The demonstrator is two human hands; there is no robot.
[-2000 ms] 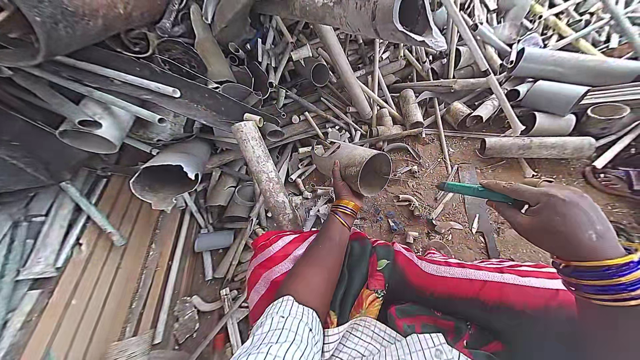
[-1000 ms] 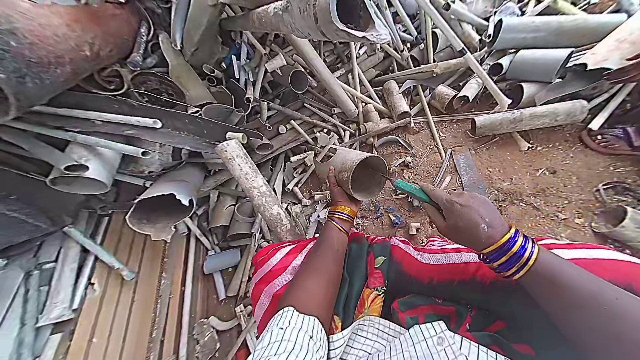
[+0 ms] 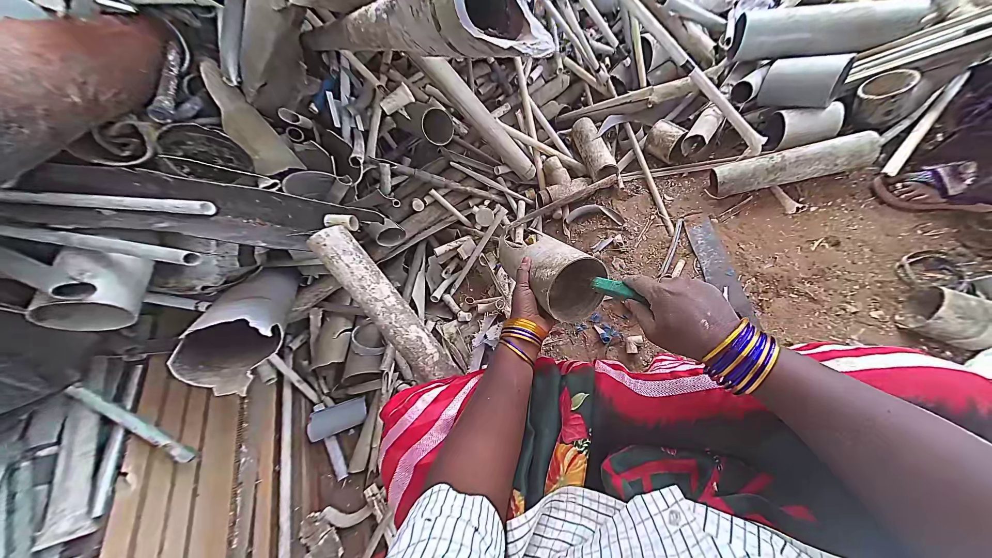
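Observation:
In the head view, my left hand grips a short, dirty grey plastic pipe piece from below and its left side. The pipe's open end faces right and toward me. My right hand is closed round a tool with a green handle. The green end lies at the pipe's open mouth; the working part of the tool cannot be made out. Both hands are above my lap, which a red, white and dark cloth covers. Behind my right hand, a flat grey strip lies on the soil.
Scrap pipes and broken pieces lie heaped ahead and left. A long mottled pipe leans beside my left arm. A jagged wide pipe rests near brown slatted panels. At the far right is another person's sandalled foot.
My right hand has moved left with the green-handled tool, from apart from the pipe two seconds ago to its open mouth. My left hand still holds the pipe.

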